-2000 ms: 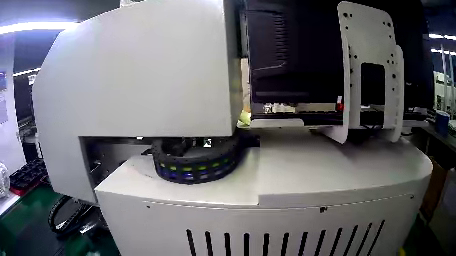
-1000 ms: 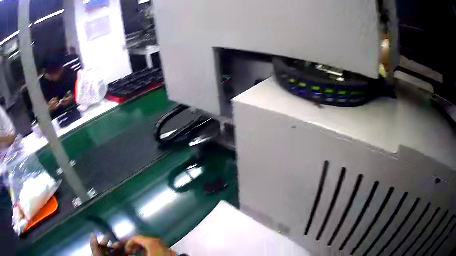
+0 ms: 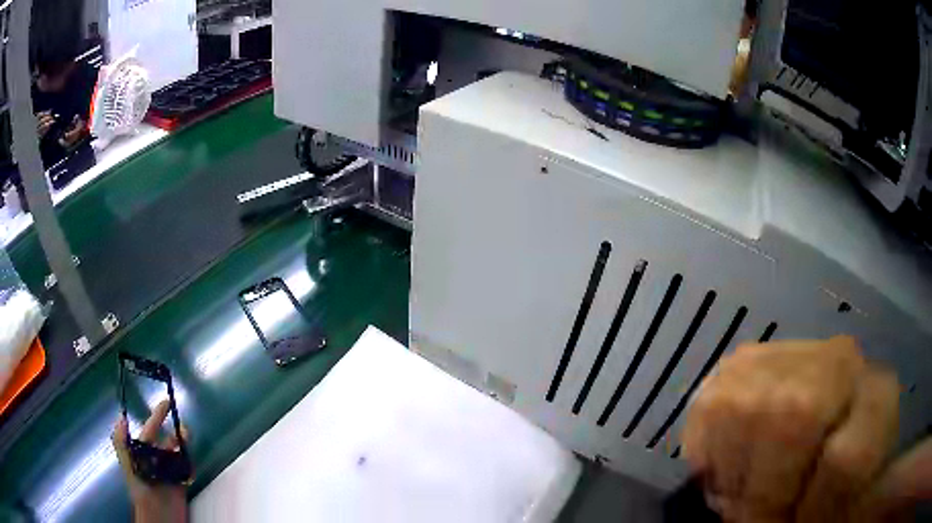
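A thin black phone middle frame [image 3: 172, 462] is in my left hand [image 3: 145, 449] at the lower left, over the green bench; my fingers show through its opening. A second phone middle frame [image 3: 299, 349] lies on the glossy green surface, right of and above my left hand. My right hand [image 3: 792, 434] is large and blurred at the lower right, in front of the machine's vent slots, with its fingers curled. Whether it holds anything cannot be told; a dark blurred shape is below it.
A white sheet [image 3: 388, 439] lies at the bench edge between my hands. The off-white machine [image 3: 491, 235] stands to the right, with a cable carrier [image 3: 644, 107] on top. A dark belt, a metal upright [image 3: 41, 194], an orange tray [image 3: 22, 376] and a seated person are left.
The view has swung down and left from the machine, then shifted slightly. The two frames now show clearly on the left, and my right hand has appeared large at the lower right.
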